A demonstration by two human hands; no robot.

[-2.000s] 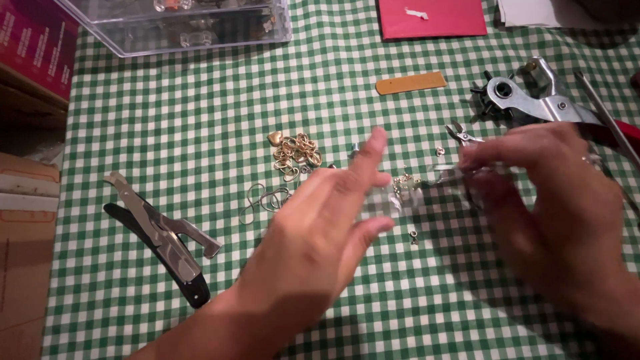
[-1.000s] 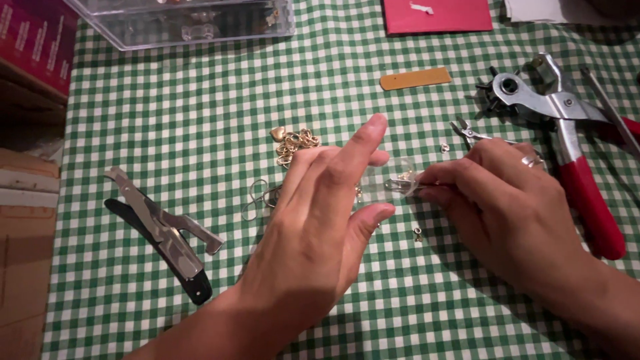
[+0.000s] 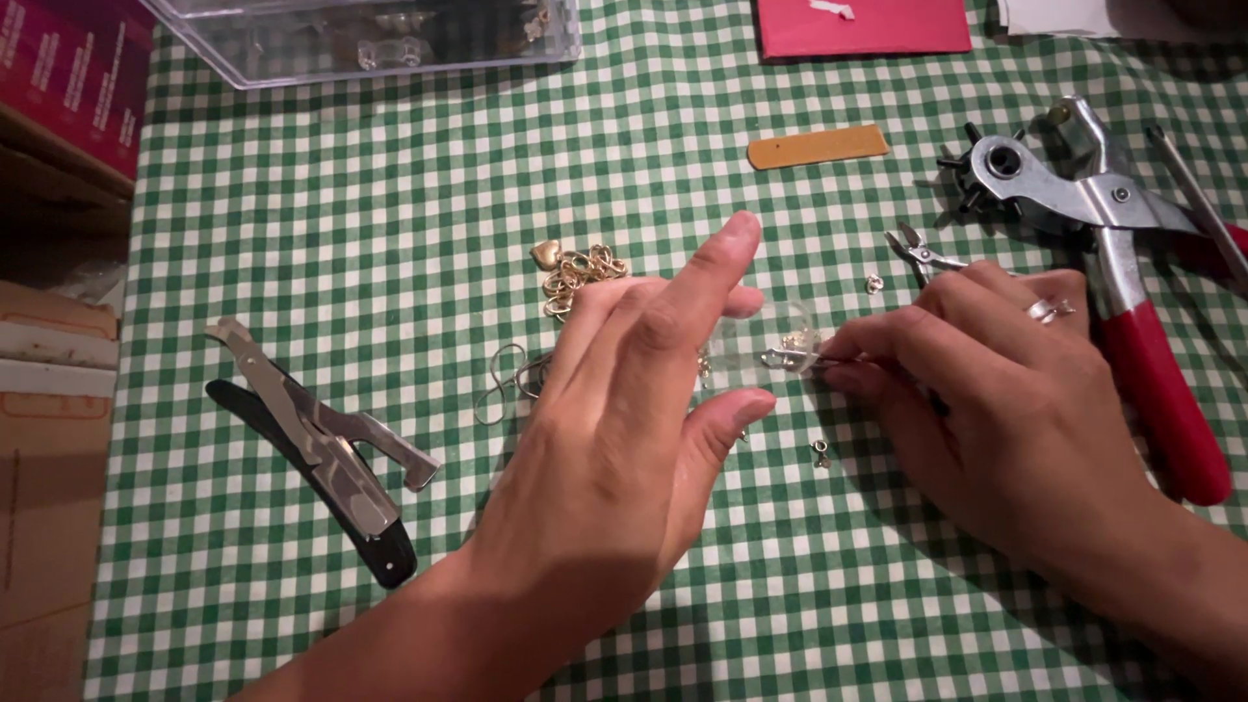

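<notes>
My left hand (image 3: 634, 419) is over the middle of the cloth, its thumb and fingers apart around the near end of a small clear plastic container (image 3: 760, 336) lying on its side. Whether the fingers grip it is hard to tell. My right hand (image 3: 975, 390) pinches a thin metal piece (image 3: 795, 359), whose tip reaches into the container's mouth among tiny gold findings (image 3: 799, 339). A gold chain with a heart charm (image 3: 575, 273) lies beyond my left hand, and silver-coloured wire loops (image 3: 507, 375) show beside it. Small clasps (image 3: 821, 451) rest near my right fingers.
Hole-punch pliers (image 3: 1111, 205) with red handles lie at right, beside small cutters (image 3: 921, 252) and a metal rod (image 3: 1194, 195). A tan strip (image 3: 819, 147), a red card (image 3: 863, 29) and a clear plastic box (image 3: 409, 58) lie farther back. A metal lever tool (image 3: 331, 448) sits at left.
My right hand has moved left from near the small cutters to the clear container's mouth, where the thin metal piece now reaches in. My left hand has stayed roughly in place.
</notes>
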